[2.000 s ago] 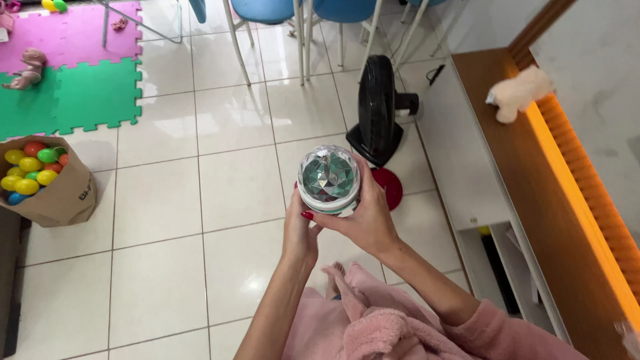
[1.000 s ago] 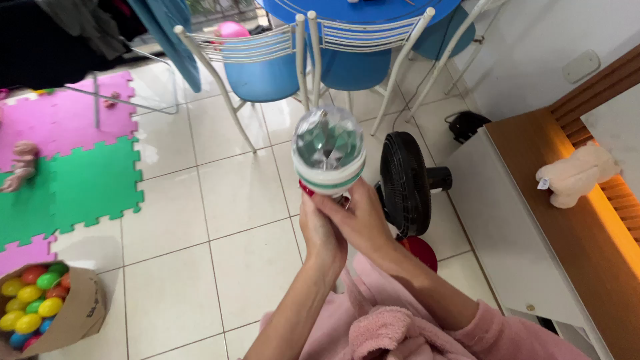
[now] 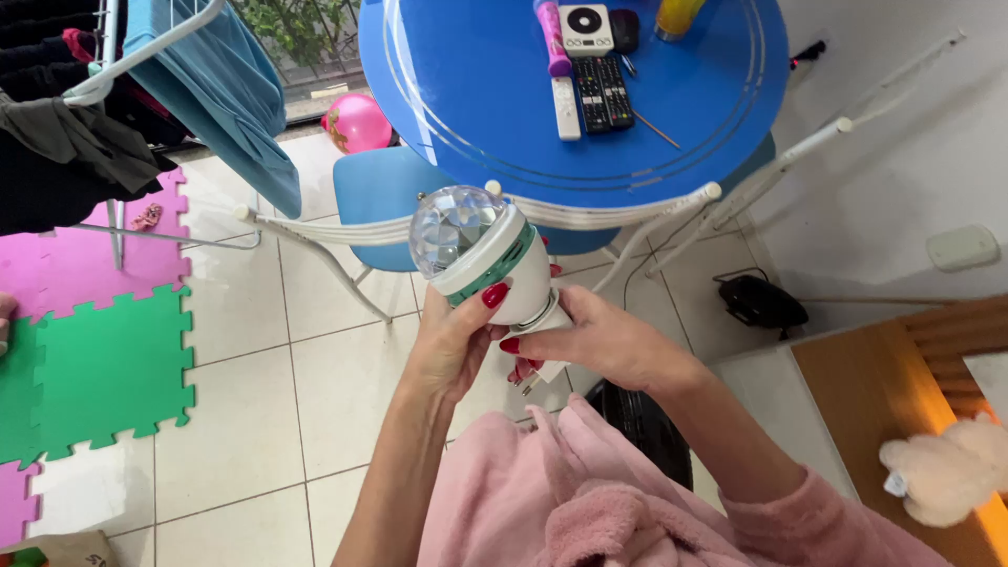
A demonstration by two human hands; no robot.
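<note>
A rotating disco light bulb (image 3: pixel 480 256) with a clear faceted dome, a green band and a white body is held between both hands, tilted with its dome to the upper left. My left hand (image 3: pixel 457 331) grips the body, its thumb on the green band. My right hand (image 3: pixel 583 335) is closed around the white plug adapter (image 3: pixel 551 315) at the base. Two metal plug prongs (image 3: pixel 529 386) point down below the fingers. Some fingers of both hands are hidden behind the bulb and adapter.
A blue round table (image 3: pixel 488 94) with remote controls (image 3: pixel 602 93) and a pink microphone-like toy (image 3: pixel 553 39) stands ahead, white-framed chairs (image 3: pixel 378 197) around it. Left are a drying rack (image 3: pixel 118 75) and foam mats (image 3: pixel 118 362); right, a wooden-topped cabinet (image 3: pixel 850 409) with a plush toy (image 3: pixel 945 472).
The bulb has tipped from dome-up to dome toward the upper left, and its plug prongs now show. The view has swung up toward the table.
</note>
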